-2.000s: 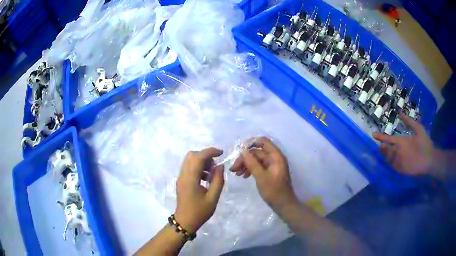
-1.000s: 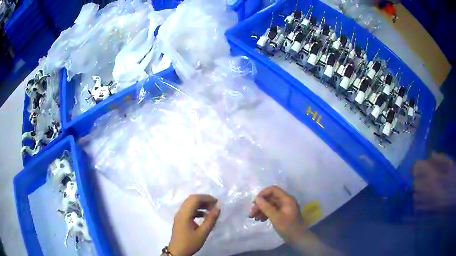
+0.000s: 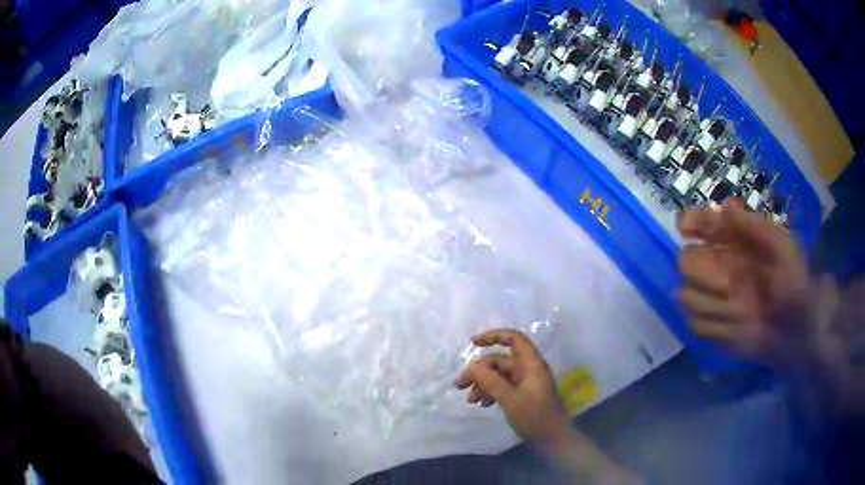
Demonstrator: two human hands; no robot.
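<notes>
A heap of thin clear plastic bags (image 3: 322, 256) lies across the middle of the white table (image 3: 223, 417). My right hand (image 3: 512, 379) is over the heap's lower right edge, fingers curled and apart, with nothing seen in it. My left hand is not in view. Bulky whitish plastic (image 3: 379, 47) lies at the back, partly over the upper left tray.
The blue tray marked "HL" (image 3: 550, 170) holds rows of white and black parts with rods. Another person's blurred hand (image 3: 745, 275) is over its near end. Blue trays (image 3: 156, 360) at left hold white parts (image 3: 112, 313). A dark rounded shape (image 3: 66, 417) covers the lower left.
My left hand has left the picture. My right hand has moved down from the heap's middle. The other person's hand has moved back up over the tray. The dark shape has appeared.
</notes>
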